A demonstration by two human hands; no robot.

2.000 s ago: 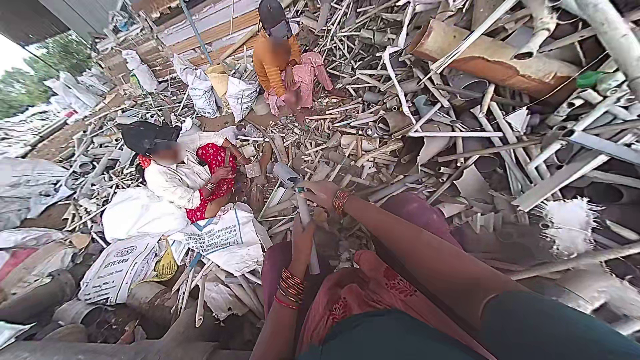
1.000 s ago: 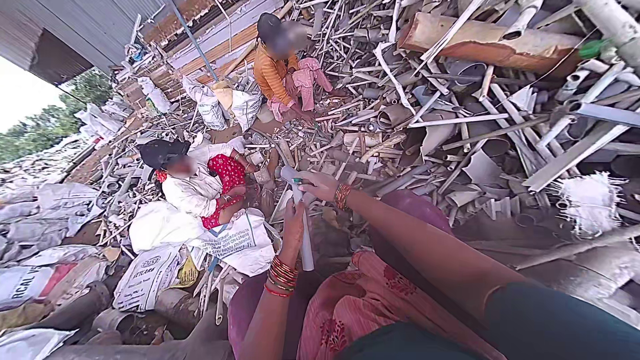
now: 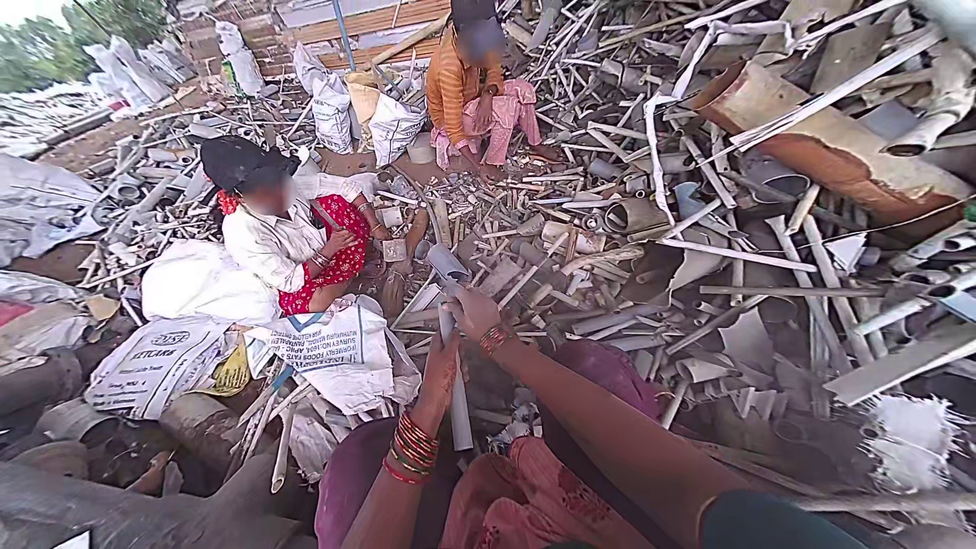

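Observation:
My left hand (image 3: 438, 374) is closed around a grey plastic pipe piece (image 3: 460, 415), which slants down between my knees. My right hand (image 3: 474, 313) grips a second grey piece, a wider pipe section (image 3: 447, 261), just above the left hand. The two pieces meet or overlap near my right fingers; the exact contact is hidden by the hand. Bangles circle both wrists. Beyond my hands lies a spread of broken pipe pieces (image 3: 534, 278) on the ground.
A person in a white shirt (image 3: 267, 236) sits at the left, and another in orange (image 3: 450, 91) squats farther back. Printed woven sacks (image 3: 343, 354) lie left of my knees. A large broken brown pipe (image 3: 823, 137) rests on the scrap heap at the right.
The wide pipe section at my right hand has changed its angle against the narrower pipe. Both hands remain close together at my knees. The view has shifted somewhat.

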